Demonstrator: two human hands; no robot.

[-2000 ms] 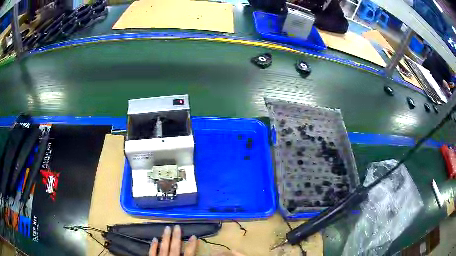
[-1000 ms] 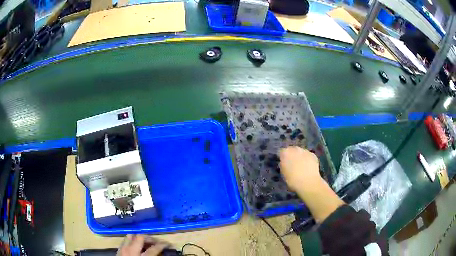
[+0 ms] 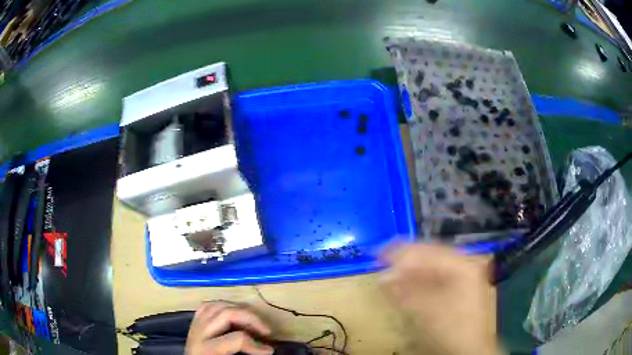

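Black padded bands [image 3: 163,324] lie on the tan cardboard sheet [image 3: 374,315] at the bottom, with thin dark wires at their right end. My left hand [image 3: 229,329] rests over the bands with its fingers curled on them. My right hand [image 3: 433,291] is blurred, above the cardboard near the blue tray's lower right corner; whether it holds a part cannot be seen. The grey parts tray [image 3: 429,201] holds many small black parts. The electric screwdriver [image 3: 547,232] lies at the tray's lower right corner; its tip is hidden.
The screw feeder [image 3: 183,187] stands in the left of the blue tray [image 3: 312,166], which has tiny dark specks and a few black parts. A crumpled clear bag [image 3: 582,243] lies right. Bands on a black printed sheet [image 3: 83,229] lie left. The green conveyor [image 3: 305,41] runs behind.
My right hand has left the grey parts tray and moved down over the cardboard. My left hand stays on the bands. The view has tilted down and shifted.
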